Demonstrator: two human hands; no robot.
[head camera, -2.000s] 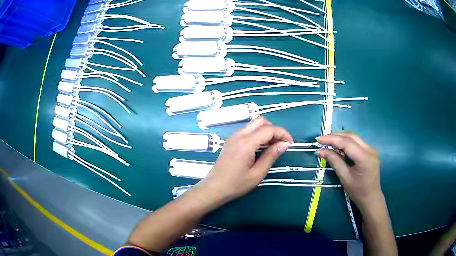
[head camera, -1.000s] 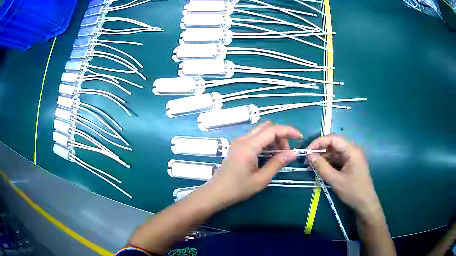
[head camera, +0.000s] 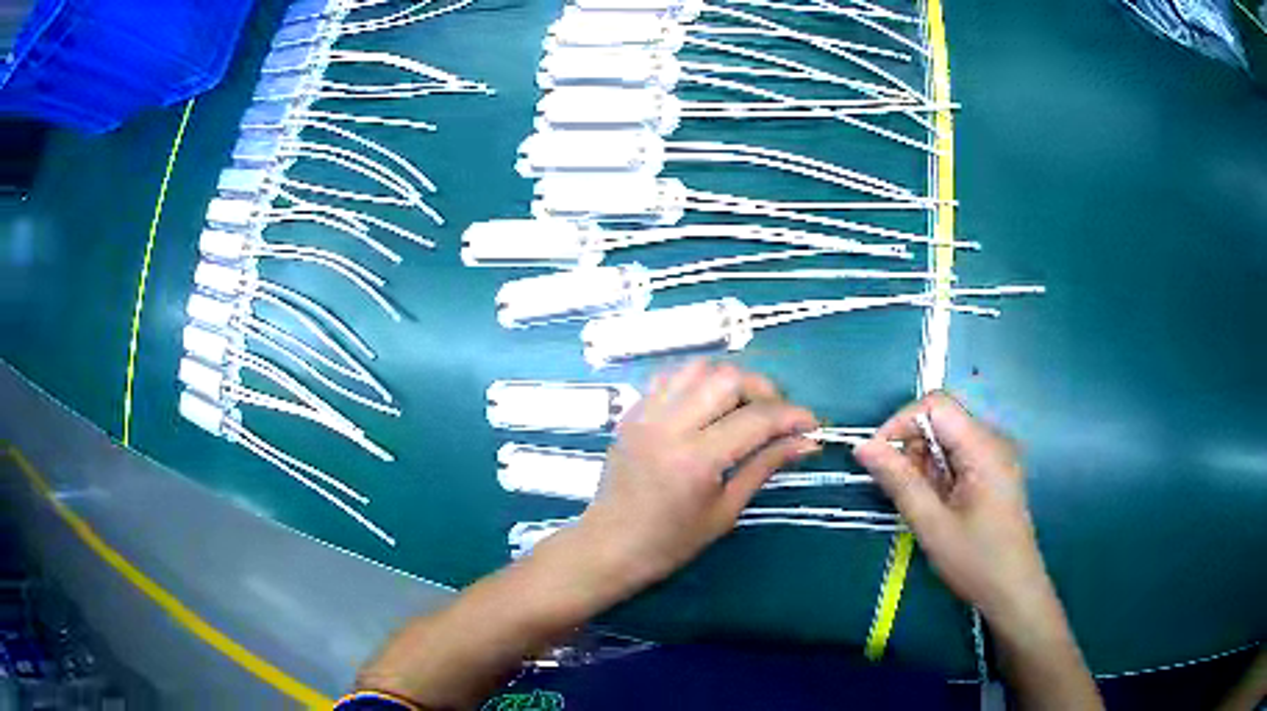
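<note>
A flat white wired component (head camera: 559, 406) lies on the green table, its wires running right under my left hand. My left hand (head camera: 695, 458) pinches its lead wires (head camera: 845, 436) between thumb and forefinger. My right hand (head camera: 952, 479) has its thumb and forefinger at the wire ends. A white marker strip (head camera: 931, 438) shows between its fingers, and its lower part shows beside my right wrist. The exact contact at the right fingertips is hidden. Two more components (head camera: 549, 470) lie just below, partly covered by my left hand and forearm.
More white components (head camera: 598, 153) lie in a column above, leads fanned right across the yellow tape (head camera: 945, 167). Another row of components (head camera: 222, 285) lies at left. A blue tote (head camera: 118, 56) is at upper left, a clear plastic bag (head camera: 1192, 25) at upper right. The table edge curves nearby.
The view has shifted a little, moving the table contents right. The marker strip, which trailed below my right hand, now stands up between its fingers. My left hand still pinches the wires.
</note>
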